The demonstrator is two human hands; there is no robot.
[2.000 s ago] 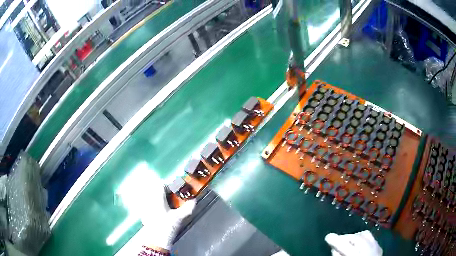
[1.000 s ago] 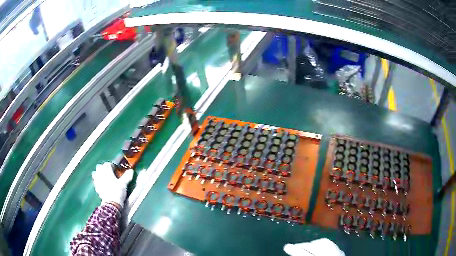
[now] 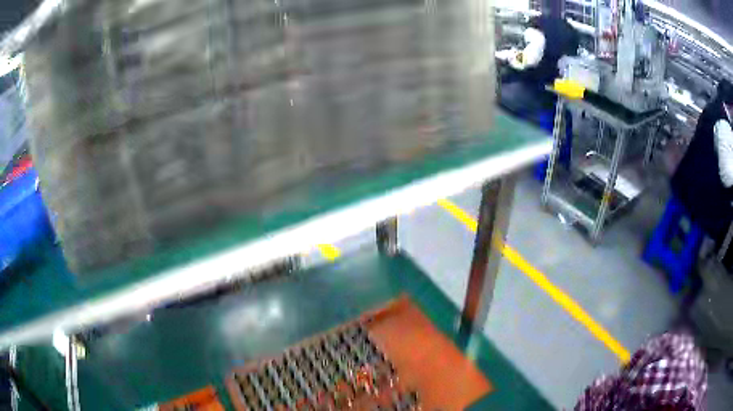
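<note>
An orange-brown carrier board (image 3: pixel 438 353) lies on the green bench top at the bottom centre, cut off by the lower edge. Rows of dark cores (image 3: pixel 309 373) stand on it, with some copper coils near the bottom edge. The corner of a second orange board (image 3: pixel 201 399) shows to its left. A checked sleeve (image 3: pixel 655 377) is at the bottom right, and the hand belonging to it is not visible. Neither of my hands shows in the picture. The view is blurred.
A large translucent greyish stack (image 3: pixel 273 120) stands on a green shelf with a white edge (image 3: pixel 346 218) above the bench. A metal post (image 3: pixel 485 257) is at the bench's right. Beyond are a wheeled metal cart (image 3: pixel 615 120), a yellow floor line, a blue stool (image 3: pixel 673 245) and two people.
The view has swung right and up, away from the conveyor and narrow strip. Both gloved hands have left the picture. The greyish stack, cart and people have come into view.
</note>
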